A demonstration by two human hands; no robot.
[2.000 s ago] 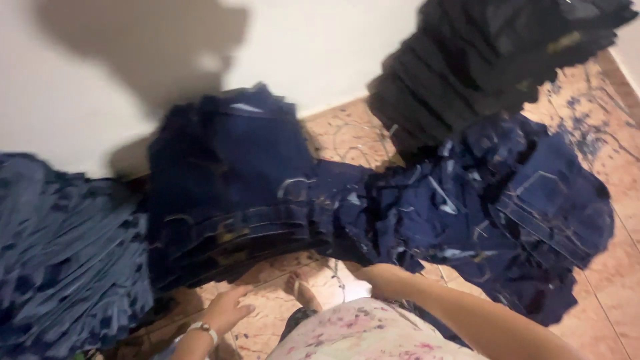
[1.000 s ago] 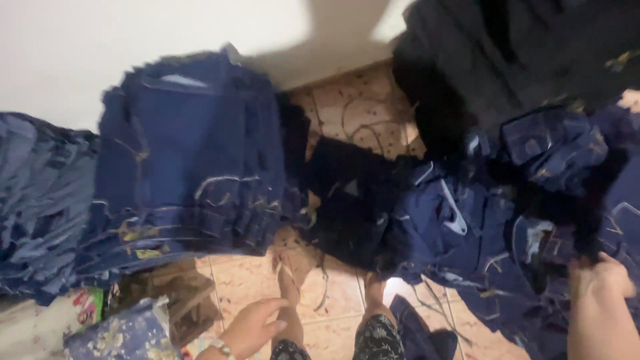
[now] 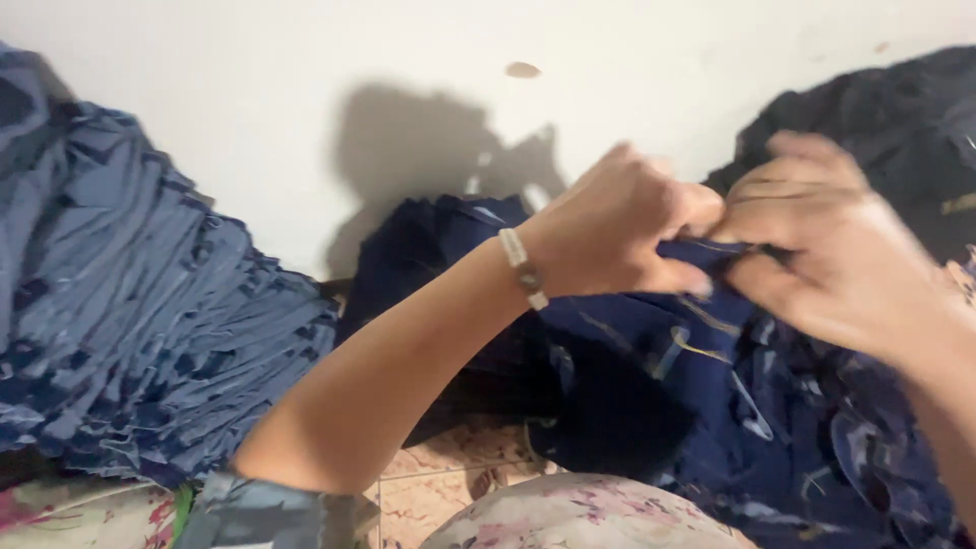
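My left hand [image 3: 625,221], with a light band on its wrist, pinches the upper edge of a dark blue denim garment [image 3: 648,328]. Close against it on the right, my right hand [image 3: 816,236] grips the same edge, slightly blurred. The garment hangs below both hands, with loose tan threads on its face. Behind my left forearm a stack of dark blue denim [image 3: 435,236] is partly hidden. More dark blue denim [image 3: 801,457] lies in a heap at the lower right.
A tall stack of lighter blue denim [image 3: 152,305] fills the left side. Black garments [image 3: 877,130] are piled at the upper right. A white wall [image 3: 267,91] stands behind. Tiled floor [image 3: 427,488] shows at the bottom, beside floral cloth [image 3: 84,511] at the lower left.
Both hands have come up and together from apart and low, and now hold a denim garment between them. My left hand was empty one second ago. The view has shifted.
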